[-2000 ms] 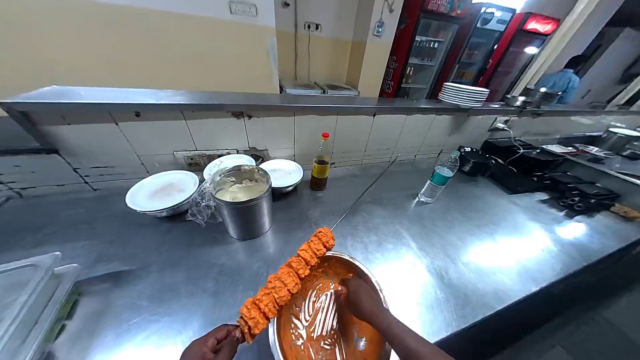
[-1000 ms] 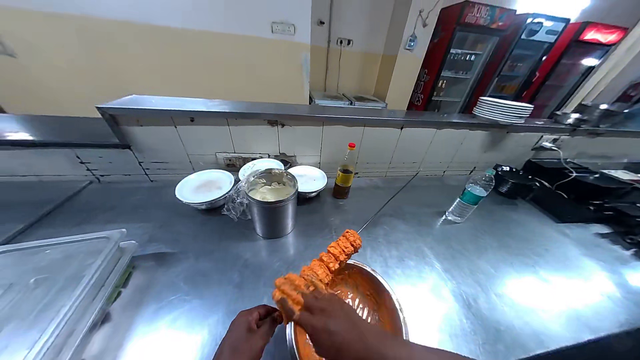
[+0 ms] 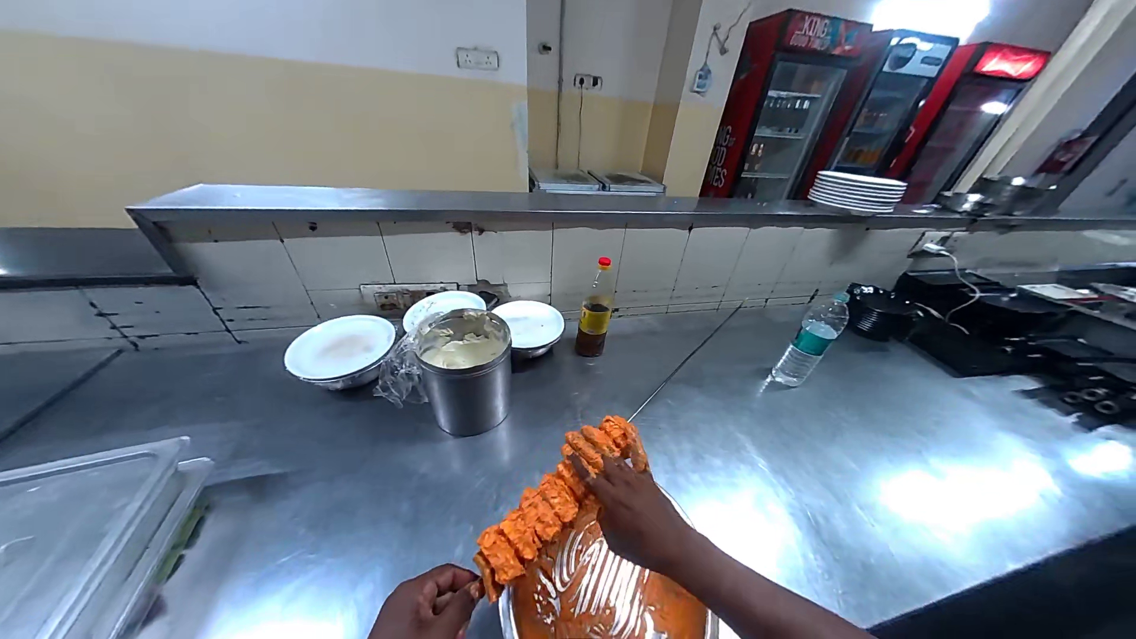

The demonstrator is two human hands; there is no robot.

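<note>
A long metal skewer (image 3: 682,362) packed with orange marinated chunks (image 3: 539,513) slants over a steel bowl (image 3: 612,586) coated inside with orange marinade. At the skewer's lower end, my left hand (image 3: 432,605) pinches it just beside the lowest chunk. My right hand (image 3: 632,510) lies on the upper chunks, its fingers curled against them above the bowl's rim. The skewer's bare part runs up and right, its far end near the tiled wall. What the chunks are made of cannot be told.
Behind stand a steel canister (image 3: 468,390) of pale paste, plate-covered bowls (image 3: 342,348), a sauce bottle (image 3: 595,315) and a water bottle (image 3: 809,342). A clear plastic container (image 3: 80,532) sits at left. Black pans (image 3: 994,311) are at right, and stacked plates (image 3: 856,191) rest on the ledge.
My right hand was in the bowl two seconds ago, then over the lower chunks; it is now at the upper chunks. My left hand stays at the skewer's lower end.
</note>
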